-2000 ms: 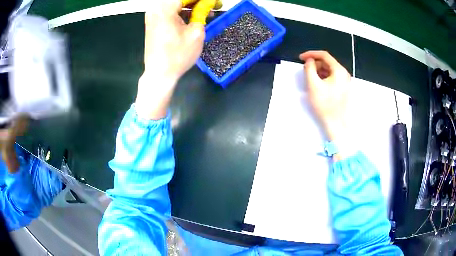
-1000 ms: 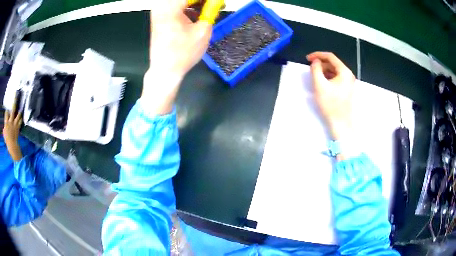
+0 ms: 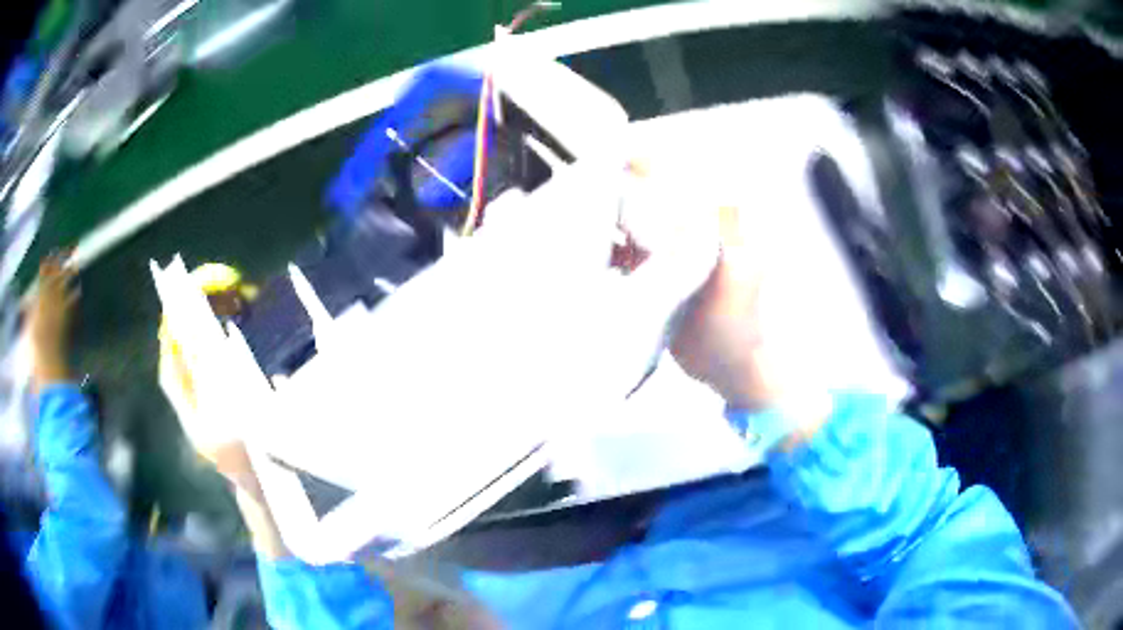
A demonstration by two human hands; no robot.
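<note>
A white plastic housing (image 3: pixel 456 345) fills the middle of the view, blurred and overexposed, tilted above the bench. Black parts (image 3: pixel 406 228) and thin red and yellow wires (image 3: pixel 483 154) show at its far side. My left hand (image 3: pixel 195 357), with yellow finger cots, grips the housing's left end. My right hand (image 3: pixel 720 326) grips its right end; its fingertips are hard to make out in the glare. The blue screw bin (image 3: pixel 394 129) shows behind the housing, partly hidden by it.
The white work mat (image 3: pixel 788 135) lies under and behind the housing's right end. A dark screwdriver (image 3: pixel 850 215) lies on its right part. Round black modules (image 3: pixel 1010 185) with wires are at the far right, blurred. Another person's hand (image 3: pixel 52 314) and blue sleeve are at the left.
The housing, earlier at the far left by the other person, is now in front of me in both my hands. My left hand has left the bin area and moved left and down. The view has shifted.
</note>
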